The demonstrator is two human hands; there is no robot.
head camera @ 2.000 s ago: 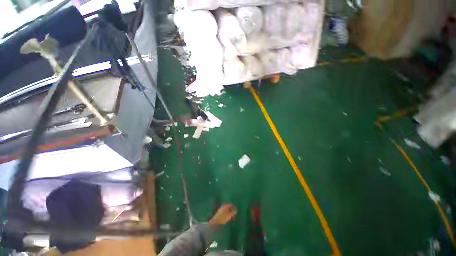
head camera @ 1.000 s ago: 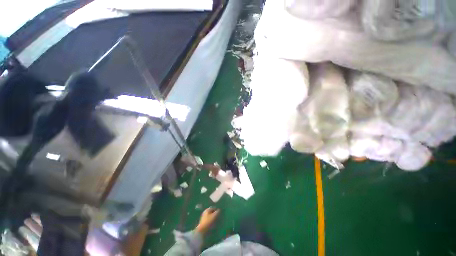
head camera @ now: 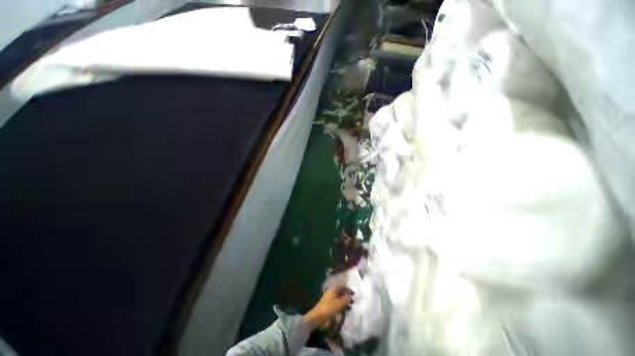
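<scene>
My left hand (head camera: 335, 300) is small and blurred at the bottom centre, at the end of a light grey sleeve. Its fingers look bent, and I cannot tell whether they hold anything. It overlaps pale scraps in the view. My right hand is out of the picture. A flat dark fabric lay (head camera: 132, 181) covers the long table on the left. A white sheet or roll (head camera: 188, 45) lies across its far part. The lay's right side runs along the table's brown edge (head camera: 233, 208).
The table's pale skirting (head camera: 261, 201) borders a narrow green floor strip (head camera: 303, 208). Scraps (head camera: 355, 184) litter the floor along the right side. Large white wrapped rolls or bags (head camera: 501, 208) fill the right. A dark object with a pale bar (head camera: 400, 49) stands at the aisle's far end.
The view has moved forward along the aisle. The dark lay and white bundles now appear larger, and the cutter-like dark shape on the left has left the view. My left hand has shifted right in the picture.
</scene>
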